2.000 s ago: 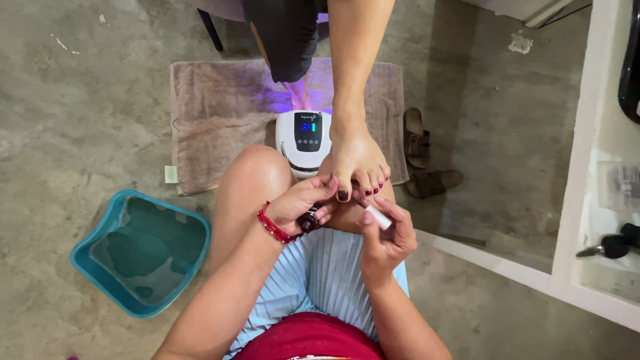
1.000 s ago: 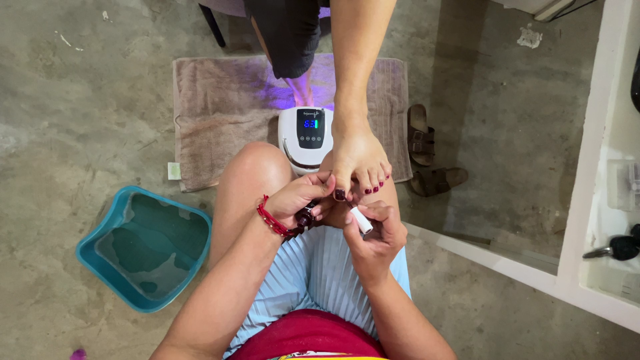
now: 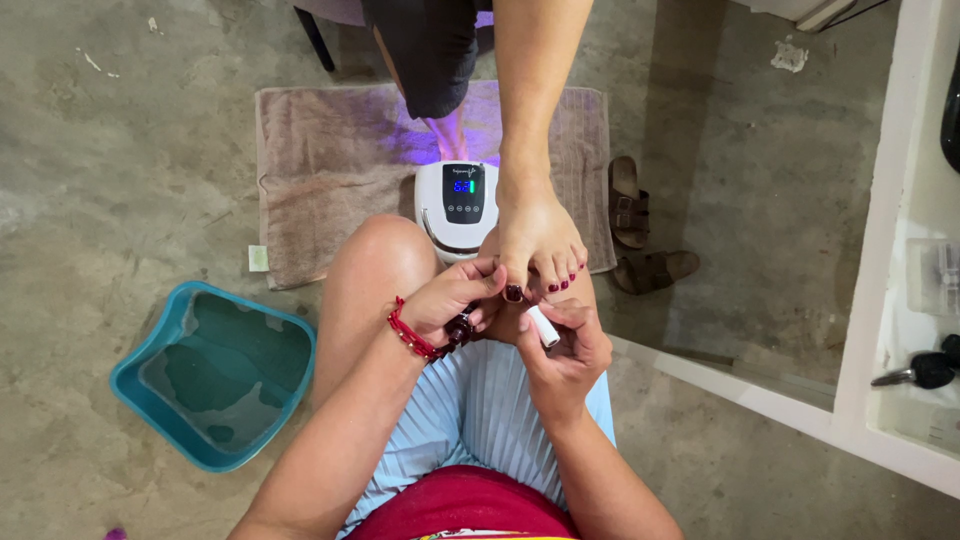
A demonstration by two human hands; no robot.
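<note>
Another person's bare foot (image 3: pixel 536 225) rests at my knee, its toenails coated dark red. My left hand (image 3: pixel 457 300) holds a dark nail polish bottle (image 3: pixel 459 325) in its curled fingers, while its thumb and forefinger touch the side of the big toe. Between the thumb and fingers of my right hand (image 3: pixel 568 349) is the white cap of a polish brush (image 3: pixel 544 325), tilted toward the big toenail (image 3: pixel 514 292). The brush tip is near that nail; whether it touches cannot be told.
A white nail lamp (image 3: pixel 456 206) with a lit display stands on a brown towel (image 3: pixel 322 180), the person's other foot behind it in purple light. A teal basin (image 3: pixel 131 375) of water sits at left. Sandals (image 3: pixel 630 214) and a white-framed glass table (image 3: pixel 855 300) are at right.
The big toenail now looks evenly dark, where two seconds ago part of it looked lighter. My right hand has shifted slightly around the toe with the brush cap. My left hand keeps its hold.
</note>
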